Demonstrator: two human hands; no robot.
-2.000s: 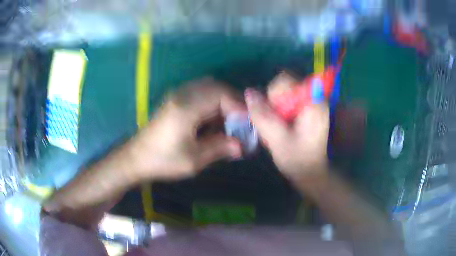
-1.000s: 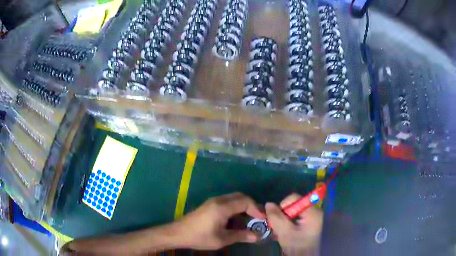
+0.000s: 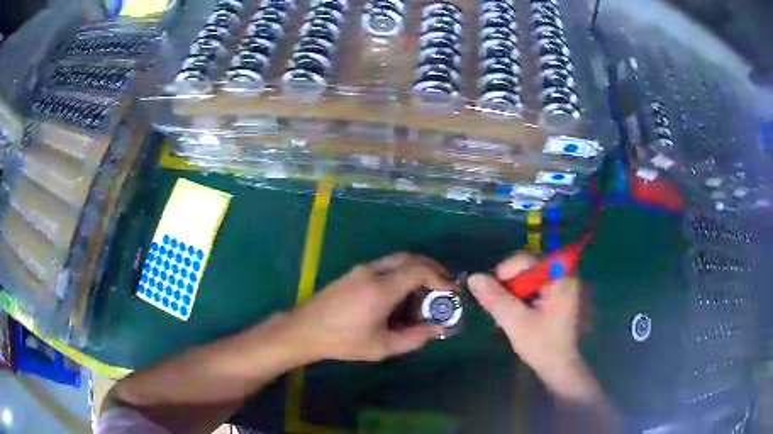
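A round part (image 3: 442, 308) with a silver-white rim and dark concentric centre faces up between the thumb and fingers of my left hand (image 3: 369, 309). Whether a separate holder is around it, I cannot tell. My right hand (image 3: 542, 326) holds a red pen-like tool (image 3: 540, 275) with a blue dot on its handle. The tool's thin tip points left, close to the part's upper right rim; contact cannot be told. A red lead runs up from the tool.
Stacked clear trays (image 3: 381, 127) with rows of round parts stand ahead. More trays flank both sides. A blue-dot label sheet (image 3: 182, 250) lies left on the green mat (image 3: 254, 246). A loose round part (image 3: 641, 327) lies at right, a red object (image 3: 658, 191) beyond it.
The camera view first swung up to the trays, then slightly down again. My right hand and the red tool have moved a little away from the part, which stays in my left hand.
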